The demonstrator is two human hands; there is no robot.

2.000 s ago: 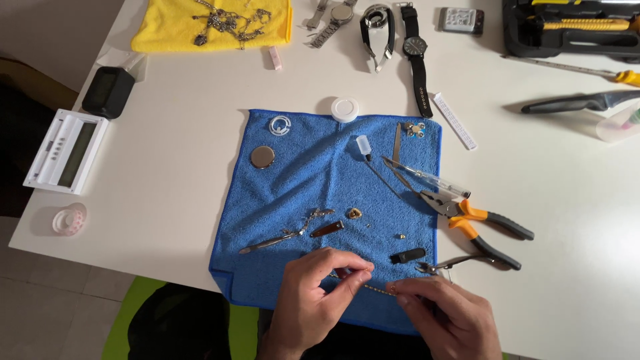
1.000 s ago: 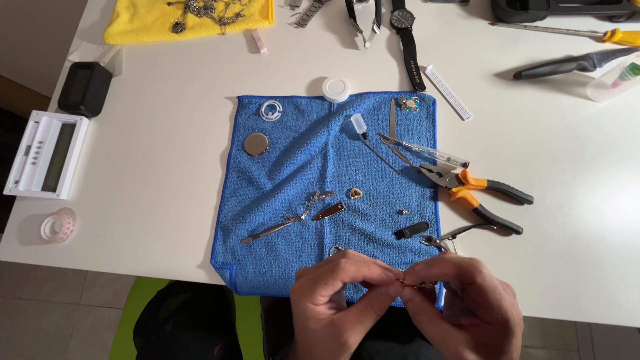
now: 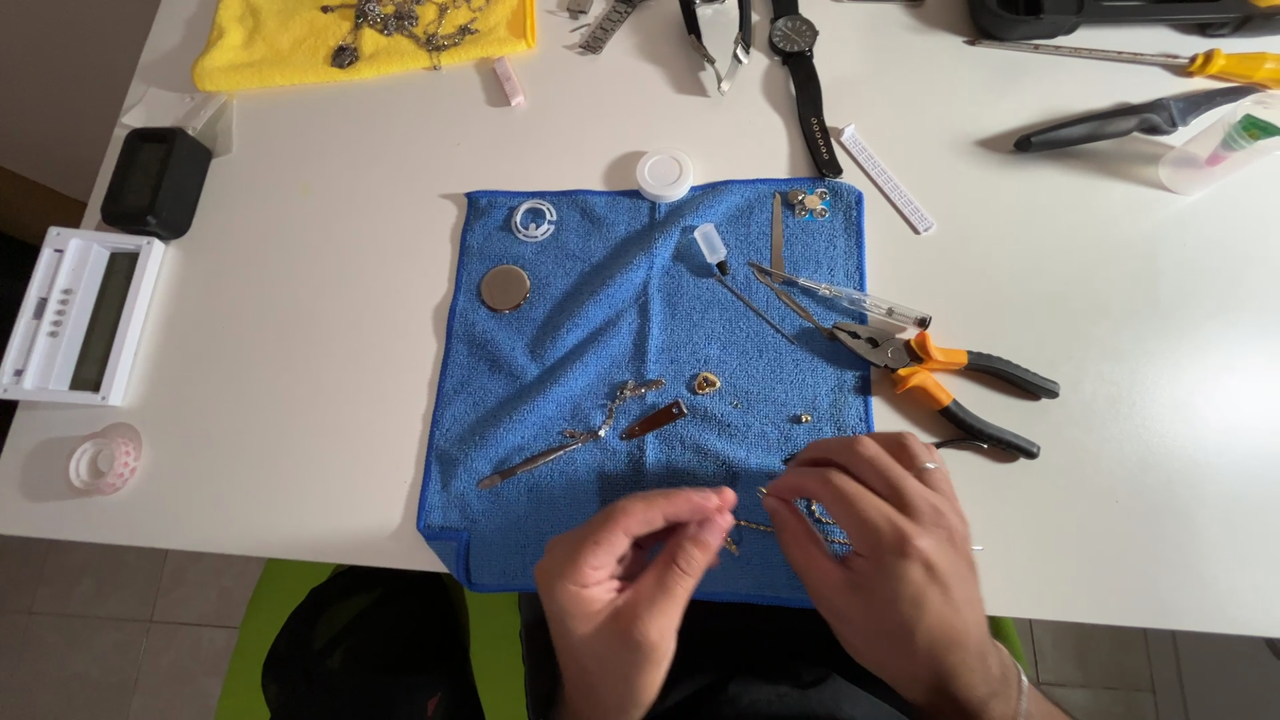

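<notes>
Over the lower edge of a blue microfiber cloth (image 3: pixel 570 350), my left hand (image 3: pixel 640 590) pinches one end of a thin metal chain (image 3: pixel 755 525). My right hand (image 3: pixel 885 560) has thumb and index finger closed on a small gold-coloured piece (image 3: pixel 763 492); more chain hangs beneath it. A heart-shaped gold-coloured piece (image 3: pixel 707 383) and a tiny bead-like part (image 3: pixel 804 419) lie above the hands. Left of them are a brown-handled tool (image 3: pixel 654 420), a silver-coloured chain (image 3: pixel 612 405) and slim metal tweezers or a similar tool (image 3: pixel 530 466). Orange-and-black combination pliers (image 3: pixel 905 350) rest across the cloth's right edge.
A clear-handled screwdriver (image 3: pixel 870 300), a needle-tipped bottle (image 3: pixel 711 245) and a round metal disc (image 3: pixel 506 288) lie on the cloth. A white lid (image 3: pixel 665 175) sits at its top edge. Watches (image 3: pixel 793 35), a yellow cloth with jewelry (image 3: pixel 270 45) and a white digital device (image 3: pixel 85 315) surround it.
My hands, together one second ago, are now slightly apart, with chain showing between them. The right hand now covers the black object that lay near the cloth's right edge.
</notes>
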